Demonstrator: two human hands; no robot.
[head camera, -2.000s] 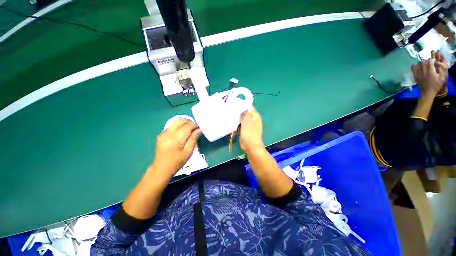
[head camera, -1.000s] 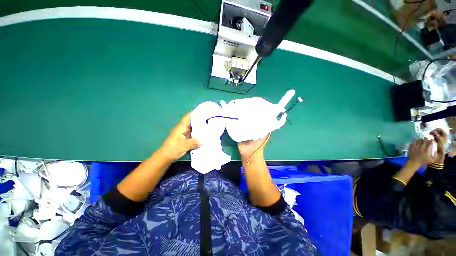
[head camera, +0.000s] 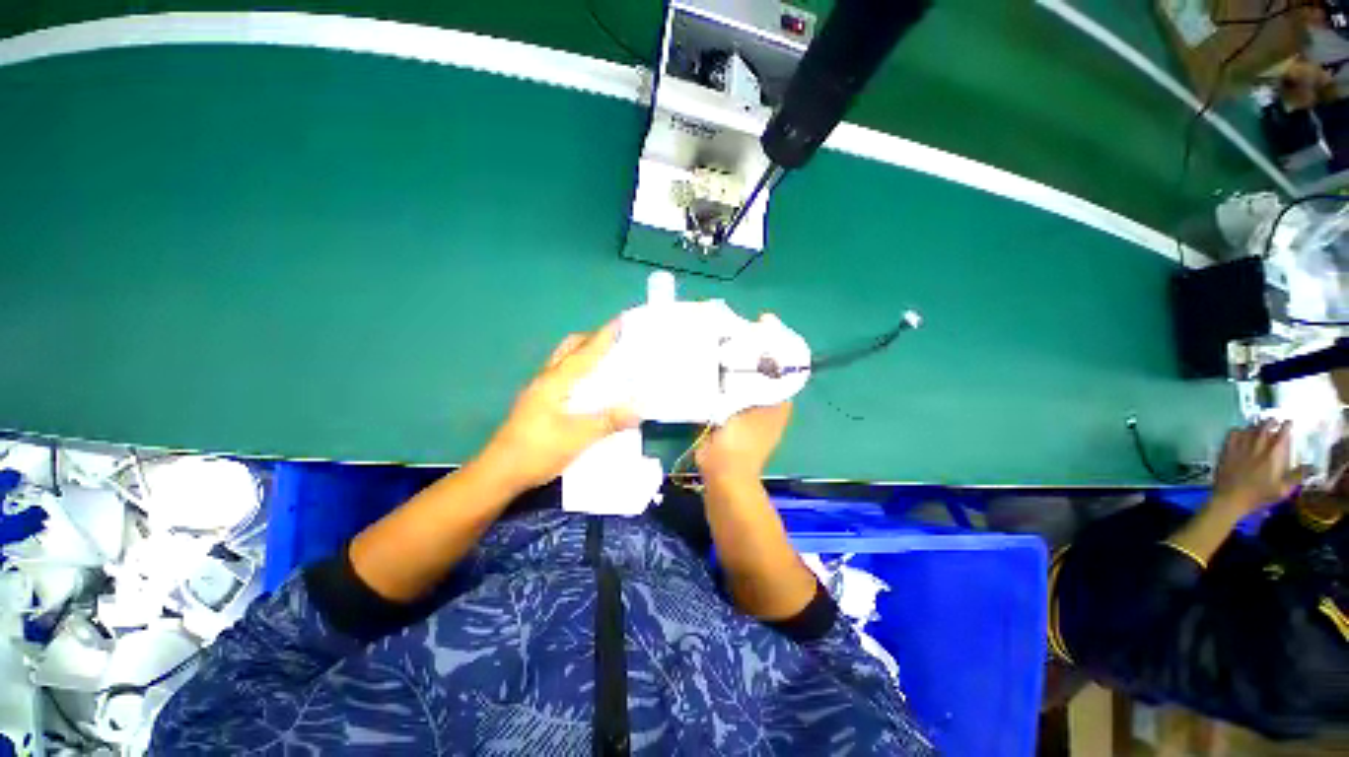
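The white camera body (head camera: 673, 355) is in front of me above the green bench, and the white mounting bracket (head camera: 611, 476) lies against its left underside, its squared foot pointing towards me. My left hand (head camera: 559, 419) holds the bracket and the body's left side. My right hand (head camera: 744, 444) holds the body's right end from below. A black pigtail cable (head camera: 866, 352) runs out to the right and ends in a small connector. A thin yellowish lead (head camera: 690, 456) hangs beside my right hand. Glare hides where body and bracket meet.
The screw feeder (head camera: 695, 185) stands ahead, with the electric screwdriver (head camera: 806, 119) hanging over it. A blue tote (head camera: 962, 636) is at front right. White parts (head camera: 126, 592) are heaped at left. A neighbour's hands (head camera: 1258, 466) work at right beside a black box (head camera: 1222, 315).
The bracket and body, side by side before, are now brought together and overlap. The black cable now points out to the right. Both hands have turned the pieces.
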